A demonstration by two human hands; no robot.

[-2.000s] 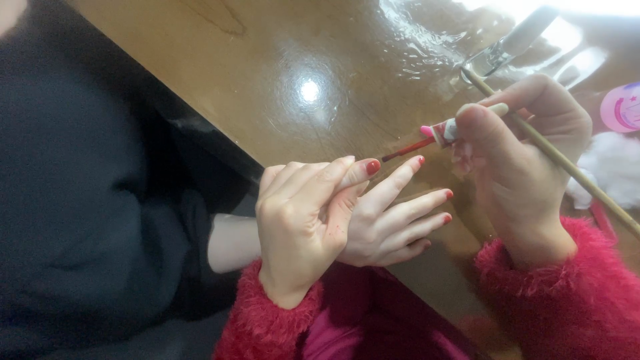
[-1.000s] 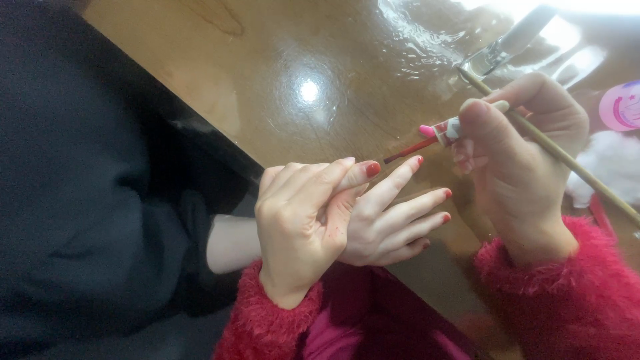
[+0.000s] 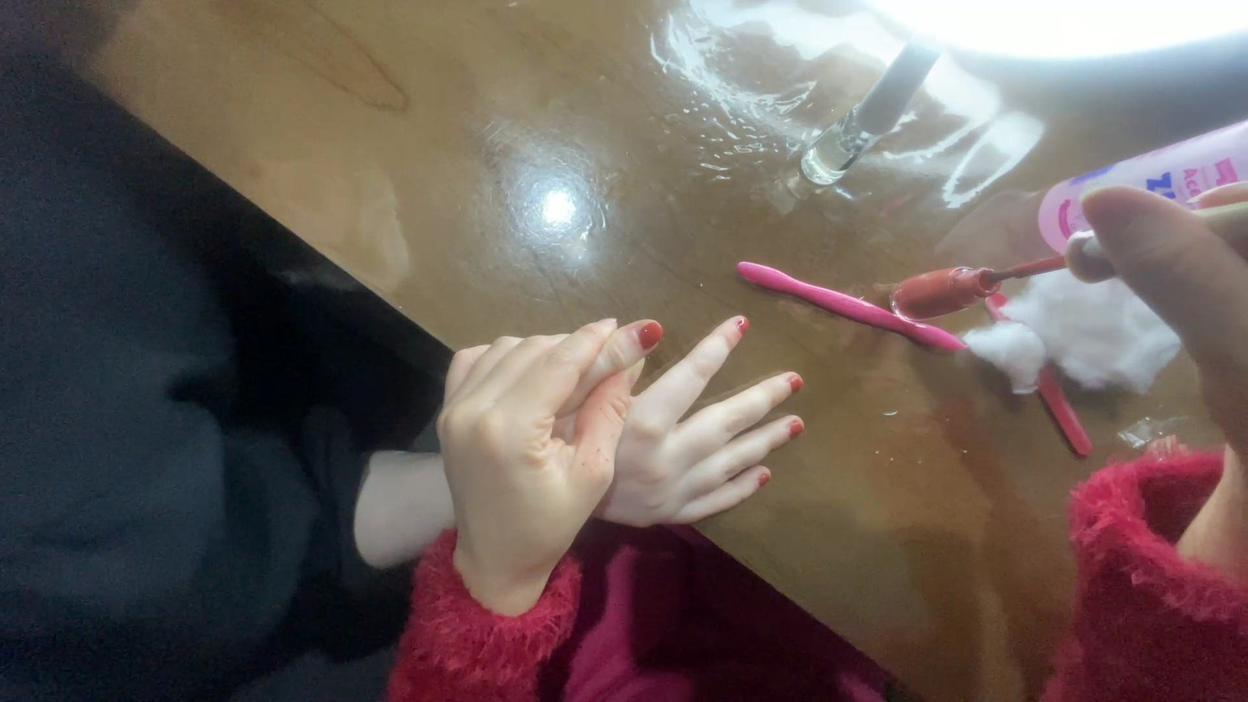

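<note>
My left hand [image 3: 531, 439] grips the thumb of another person's hand [image 3: 673, 453], whose nails bear red polish and whose fingers are spread. At the right edge my right hand [image 3: 1180, 292] holds a nail polish brush [image 3: 1033, 267] by its cap, along with a thin wooden stick [image 3: 1224, 219] that is partly cut off by the frame. The brush's tip is in the neck of a red nail polish bottle [image 3: 941, 292], which lies tilted by a pink plastic stick-like tool [image 3: 848, 306]. My right fingers are partly out of view.
White cotton [image 3: 1097, 327] lies over a red stick [image 3: 1063, 411]. Behind it is a pink acetone bottle [image 3: 1141, 180]. A clear bottle with a grey cap [image 3: 838, 146] is near a bright lamp at the top of the brown table [image 3: 468, 195]. The other person's dark sleeve [image 3: 146, 439] fills the left.
My right hand has moved right with the brush, away from the other person's fingernails to the polish bottle. My left hand keeps its hold on the thumb.
</note>
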